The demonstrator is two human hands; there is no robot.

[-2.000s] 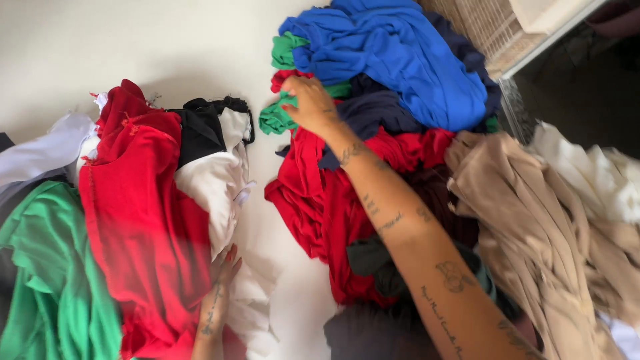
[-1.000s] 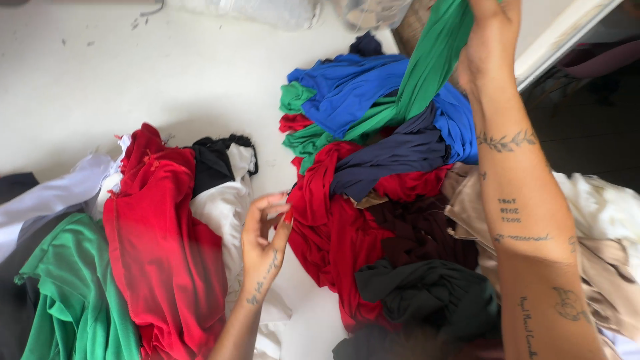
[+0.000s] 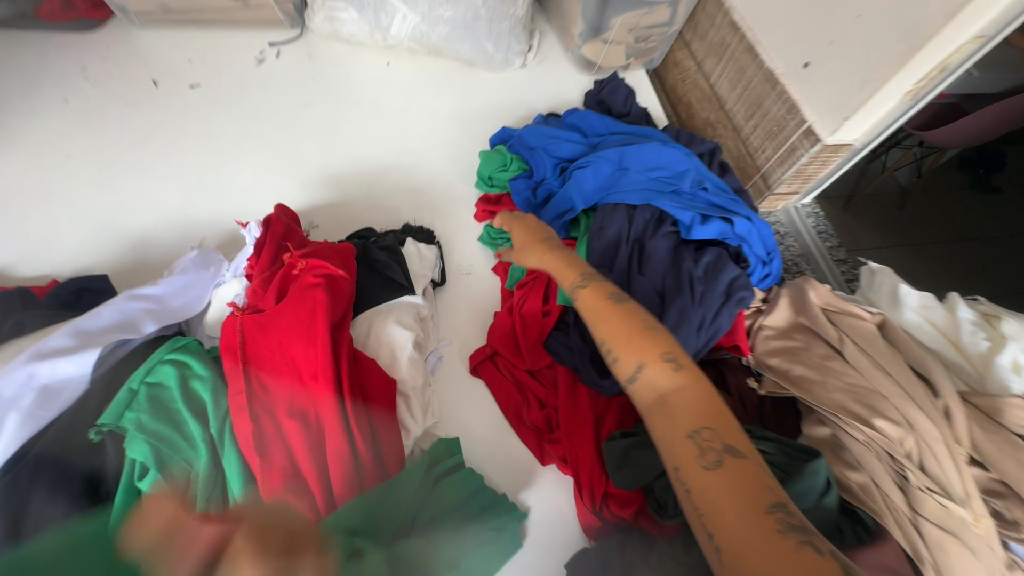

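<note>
My left hand point(image 3: 228, 536), badly blurred at the bottom left, is closed on a piece of green fabric point(image 3: 432, 512) that spreads to both sides of it. My right hand point(image 3: 528, 240) reaches over the right-hand pile, its fingers on a small green cloth end point(image 3: 495, 238) just below a red one point(image 3: 494, 206). Blue fabric point(image 3: 632, 168) tops that pile, with navy fabric point(image 3: 664, 280) and red fabric point(image 3: 520, 336) beneath. In the left-hand group lie red fabric point(image 3: 304, 384), another green piece point(image 3: 180, 408), and black point(image 3: 382, 268) and white cloth point(image 3: 400, 336).
Beige fabric point(image 3: 872, 400) and cream fabric point(image 3: 944, 320) lie at the right. A clear plastic bag point(image 3: 424, 28) and a translucent bin point(image 3: 620, 32) stand along the back of the white table point(image 3: 184, 136). A brown wood-like surface point(image 3: 728, 96) borders its right corner.
A green piece, raised by my right hand one second ago, is no longer up there; my left hand now holds green fabric low at the left. My right hand is back at the pile's left edge.
</note>
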